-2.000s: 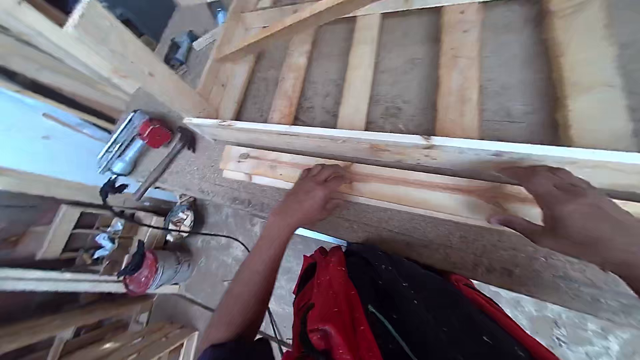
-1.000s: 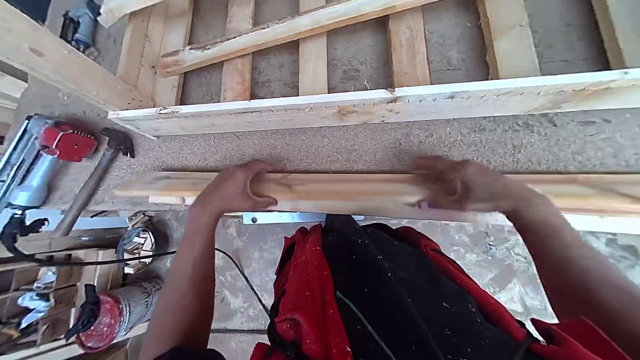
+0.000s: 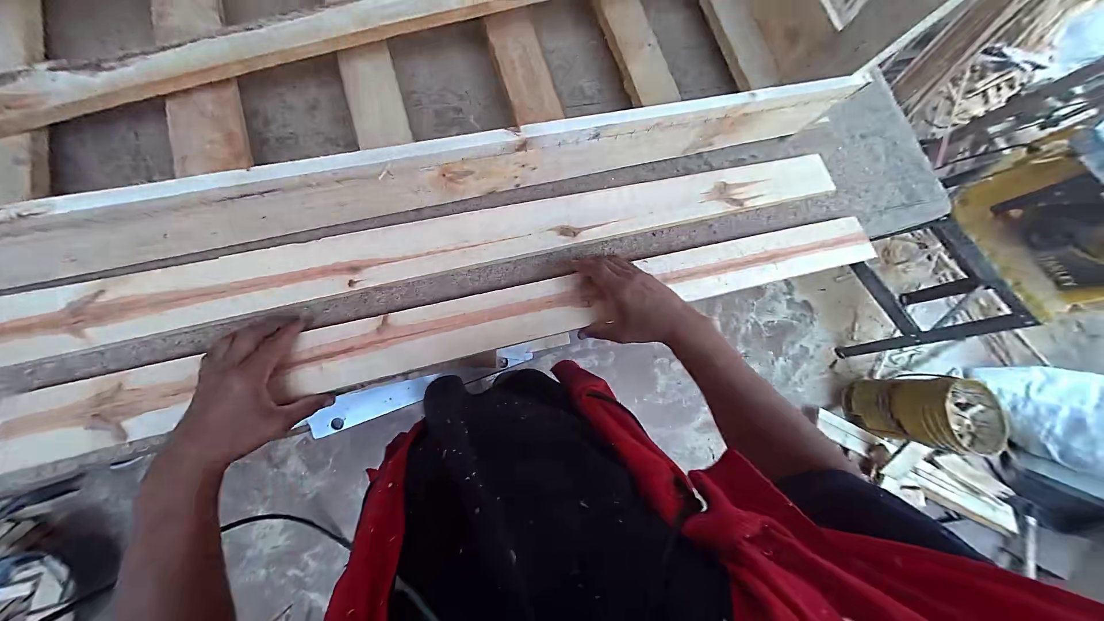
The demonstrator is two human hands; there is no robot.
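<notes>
Two long pine boards lie flat and roughly parallel on the bench, with a gap between them. My left hand (image 3: 246, 388) grips the near board (image 3: 431, 335) across its width, thumb at the front edge. Farther right along this board, my right hand (image 3: 630, 302) holds it the same way. The second pine board (image 3: 483, 231), which shows a knot and a reddish streak, lies just beyond, untouched. Behind it stands the edge board of a slatted wooden frame (image 3: 448, 177). A metal plate with holes (image 3: 371, 405) shows below the bench's front edge.
A loose rough board (image 3: 285, 47) lies across the slats. To the right are a dark metal stand (image 3: 940, 293), a yellow bucket of scraps (image 3: 927, 414), a white sack (image 3: 1048, 418) and wood offcuts (image 3: 940, 492) on the floor. A black cable (image 3: 285, 519) runs at lower left.
The boards, close together one second ago, now lie apart, the near one in both hands. The view has swung right; the nailer and hammer are out of sight.
</notes>
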